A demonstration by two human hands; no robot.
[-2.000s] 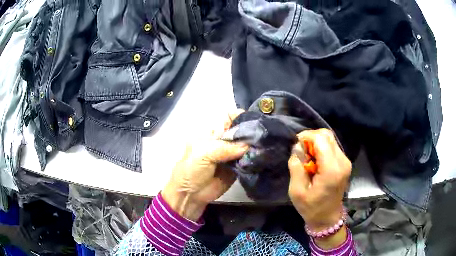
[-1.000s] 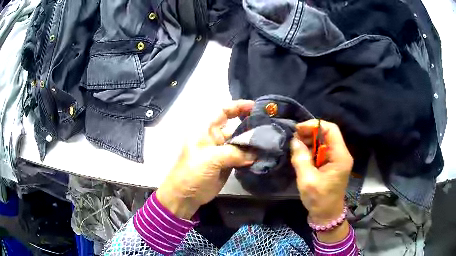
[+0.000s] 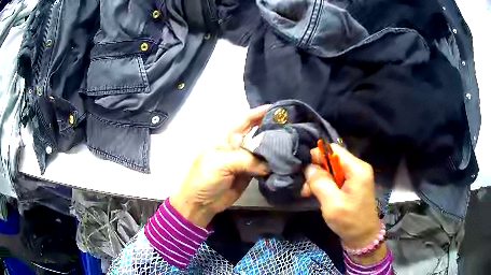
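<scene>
A dark grey-black jacket [image 3: 355, 91] lies on the table with its sleeve end drawn toward me. The cuff [image 3: 302, 109] forms a loop with a brass button near its top left. My left hand [image 3: 215, 172] grips the bunched sleeve cloth [image 3: 280, 150] from the left. My right hand [image 3: 344, 188] holds the orange-handled thread snips [image 3: 332, 165] in its palm and fingers, with its fingertips at the right side of the bunched cloth. The blades of the snips cannot be made out.
Another dark grey jacket [image 3: 116, 75] with brass buttons and a pocket flap lies at left on the white table [image 3: 186, 139]. Pale garments [image 3: 11, 107] lie at the far left. Crumpled grey cloth [image 3: 102, 223] sits below the table edge, beside blue parts.
The bunched cloth has been turned a little, showing more of its lighter grey inside. The orange snips have tilted and shifted slightly left in my right hand. The whole view has shifted slightly.
</scene>
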